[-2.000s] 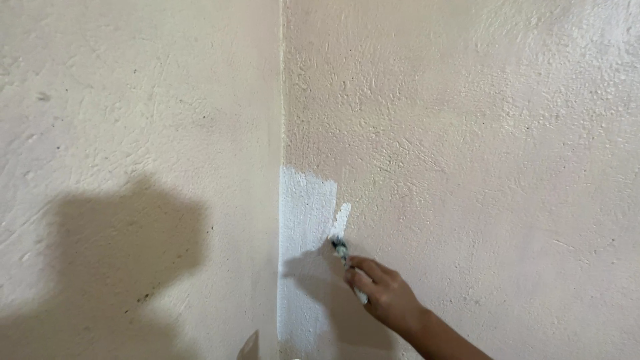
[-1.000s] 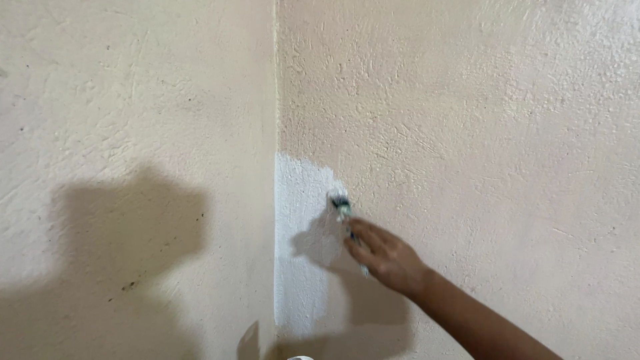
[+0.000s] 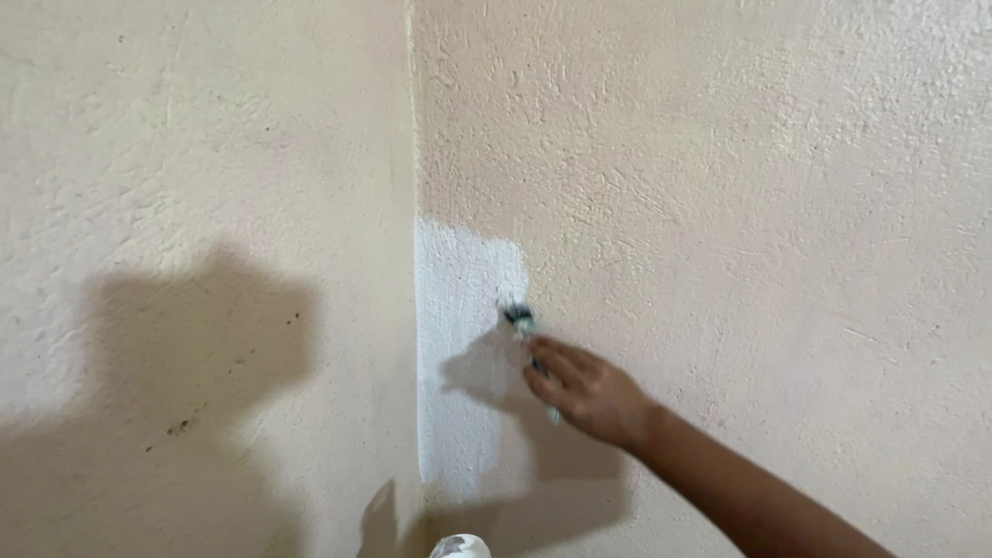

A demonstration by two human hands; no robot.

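Note:
My right hand (image 3: 585,387) is closed around the handle of a paintbrush (image 3: 521,318), right of the wall corner. The brush's dark bristles, wet with white paint, touch the right edge of a white painted patch (image 3: 457,341). That patch runs down along the corner on the textured beige right wall (image 3: 697,194). At the bottom edge shows part of a white, rounded object (image 3: 461,546) with a grey mark; what it is I cannot tell. My left hand is out of view.
The rough beige left wall (image 3: 349,194) meets the right wall at a vertical corner. Dark shadows fall on both walls, and small dark specks mark the left one. My right forearm reaches in from the lower right.
White paint now covers a wider area at the patch's upper right, where a narrow separate stroke stood two seconds ago. The brush moved up, then back down. The white object has come into view below.

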